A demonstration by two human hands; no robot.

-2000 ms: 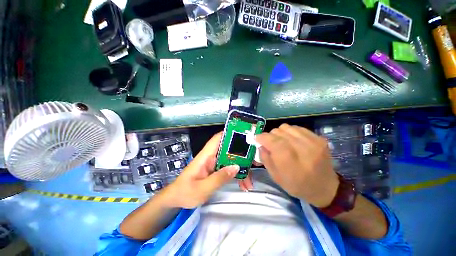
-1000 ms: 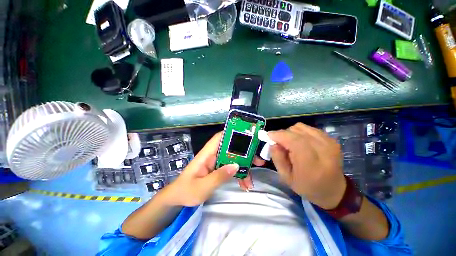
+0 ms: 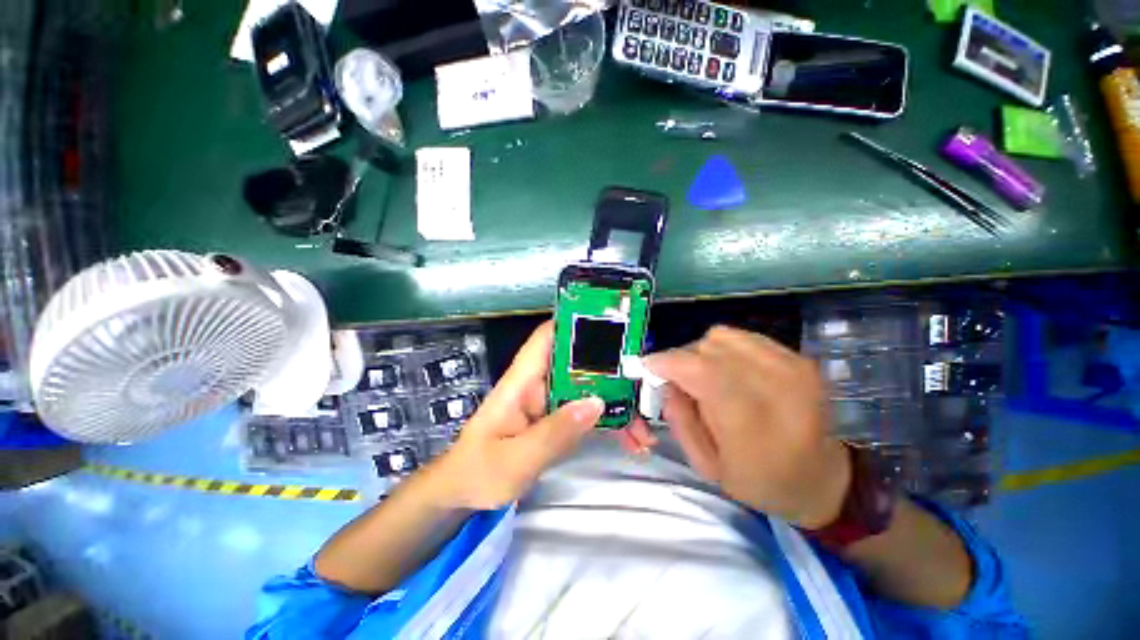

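My left hand (image 3: 519,431) holds the screen and board assembly (image 3: 580,386) by its lower left side, thumb on the lower edge of the green board. The board faces up, with a dark square in its middle. My right hand (image 3: 738,419) pinches a small white cleaning wipe (image 3: 649,385) at the board's right side, beside the dark square. A black front housing (image 3: 628,220) lies at the bench edge just beyond the assembly.
A blue pry pick (image 3: 716,184), an open flip phone (image 3: 831,75), tweezers (image 3: 931,183) and a purple cylinder (image 3: 993,168) lie on the bench (image 3: 525,206). A white fan (image 3: 163,348) stands at left. Parts trays (image 3: 406,390) are below the bench edge.
The assembly has turned slightly more upright. My right hand with the wipe has moved in from the board's right side, down and left to beside the dark square. The view has shifted slightly.
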